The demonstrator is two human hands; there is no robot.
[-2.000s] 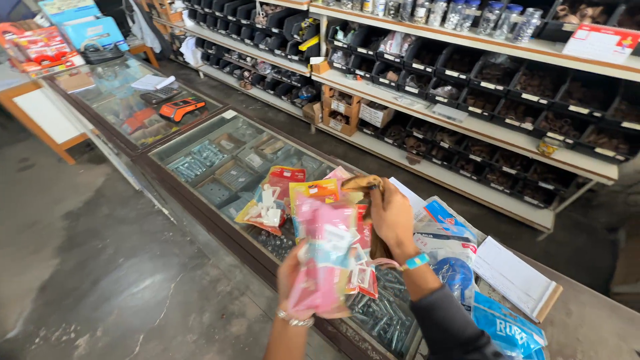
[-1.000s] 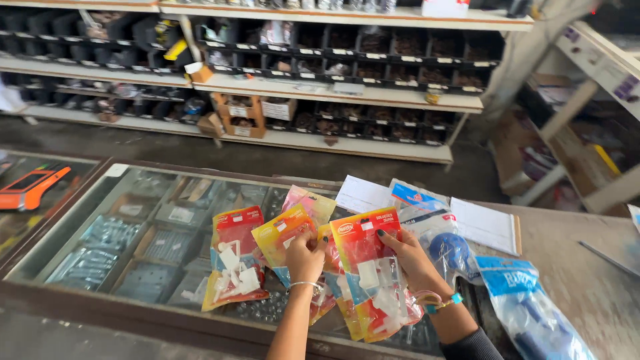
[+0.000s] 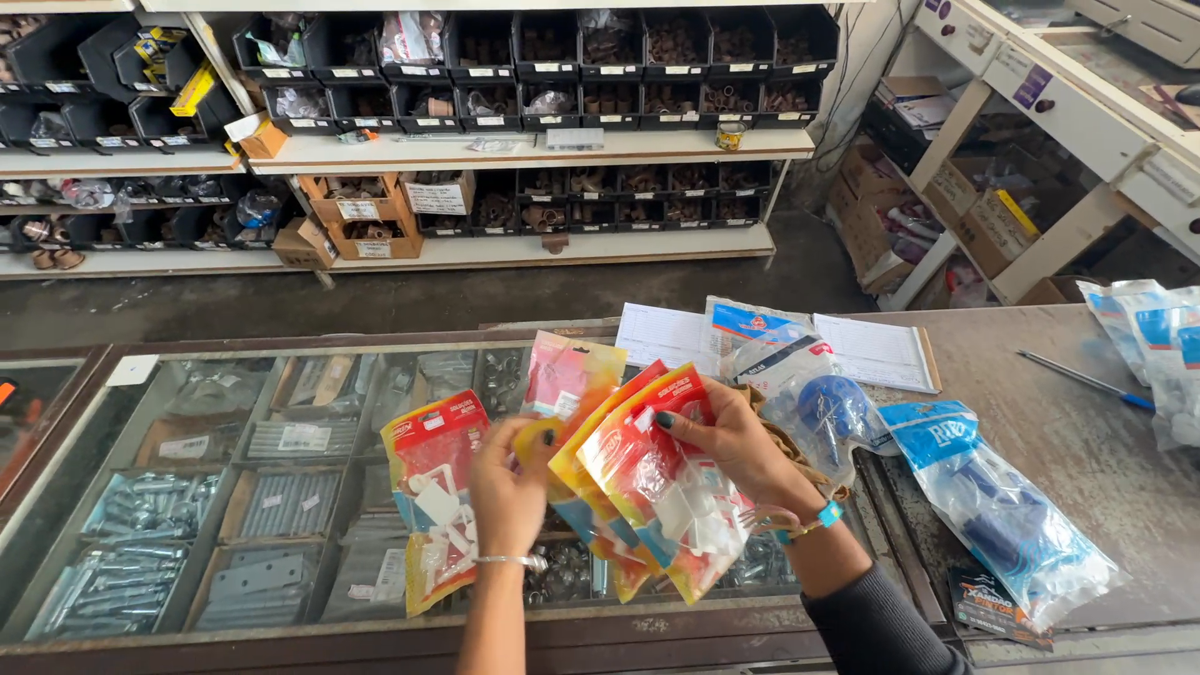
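My right hand [image 3: 741, 450] grips the top corners of several red-and-yellow plastic packets [image 3: 656, 469] with white plastic parts inside, fanned over the glass display counter. My left hand [image 3: 511, 478] pinches the yellow upper edge of a packet at the left of that fan. Beside my left wrist, another red-and-yellow packet [image 3: 436, 502] lies flat on the glass. Behind the hands lies a pink-and-yellow packet [image 3: 567, 375]. Close to my right hand are a brown cloth-like item, partly hidden, and a clear bag with a blue round item [image 3: 834, 408].
The glass counter [image 3: 356, 342] holds compartments of bolts and metal parts. To the right lie a bag with blue items [image 3: 1003, 516], a clipboard with paper [image 3: 872, 352], a pen [image 3: 1087, 380], a card and more plastic bags [image 3: 1162, 347]. Shelves with black bins [image 3: 553, 103] stand behind.
The view has swung strongly to the right. The packets, bunched together two seconds ago, are now fanned out, with one lying apart at the left. My left hand has shifted from the bunch's lower part to its upper edge.
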